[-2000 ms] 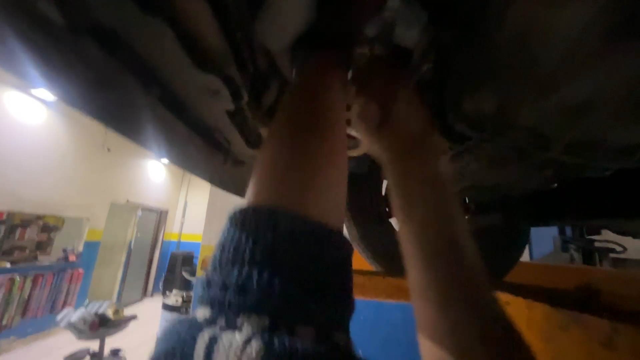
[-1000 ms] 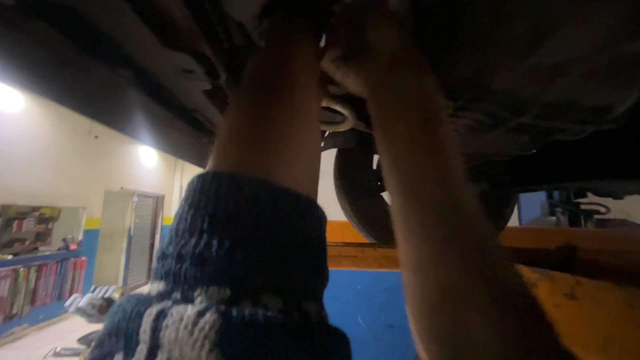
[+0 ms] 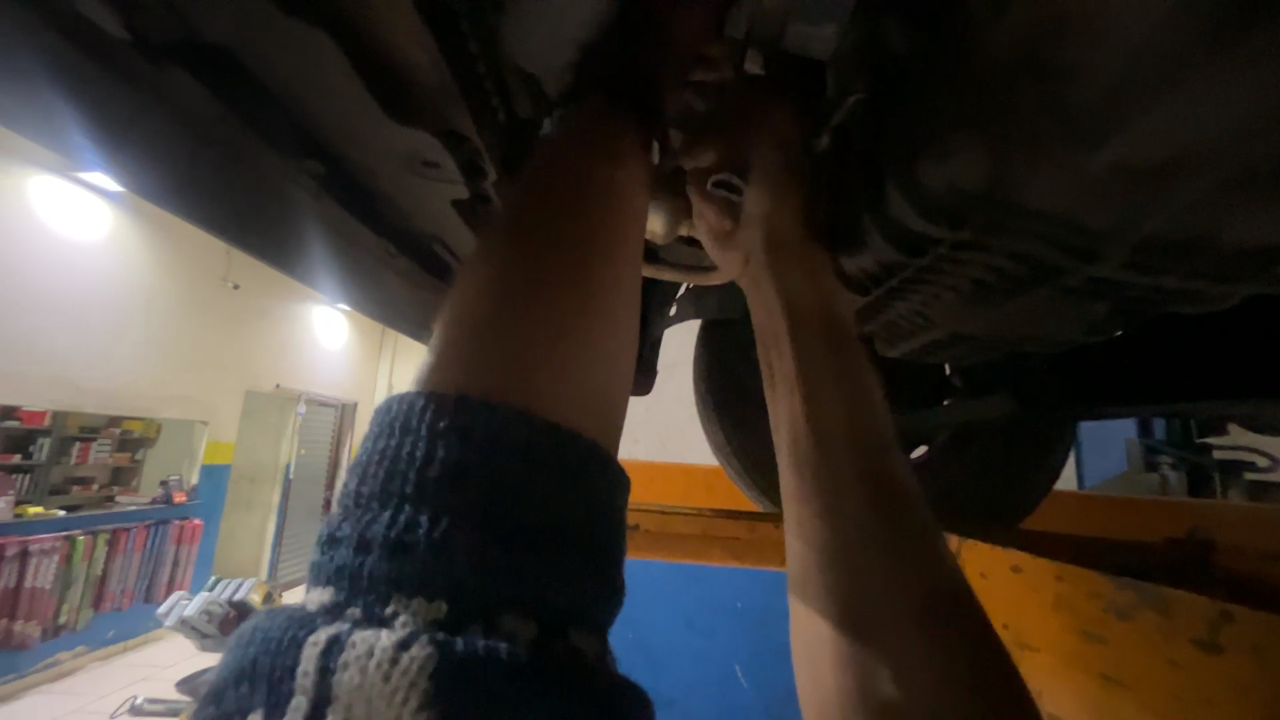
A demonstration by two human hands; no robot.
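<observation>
Both of my arms reach up into the dark underside of a raised vehicle. My left hand is lost in shadow at the top, beyond the bare forearm and the knitted blue sleeve; what it touches cannot be seen. Beside it, my right hand is raised among the underbody parts, its fingers bent and a ring on one of them. Close by the right hand's fingers are a pale rounded part and a curved pipe or bar. Whether the right hand grips anything is too dark to tell.
A tyre hangs behind my right forearm. An orange lift beam crosses below it, at the right. On the left are a shelf unit, a row of hanging packets, a doorway and a stool-like stand bearing metal items.
The right hand's bent fingers and ring now show more clearly, beside the pale rounded part. Both arms stay raised into the underbody. The view has shifted somewhat.
</observation>
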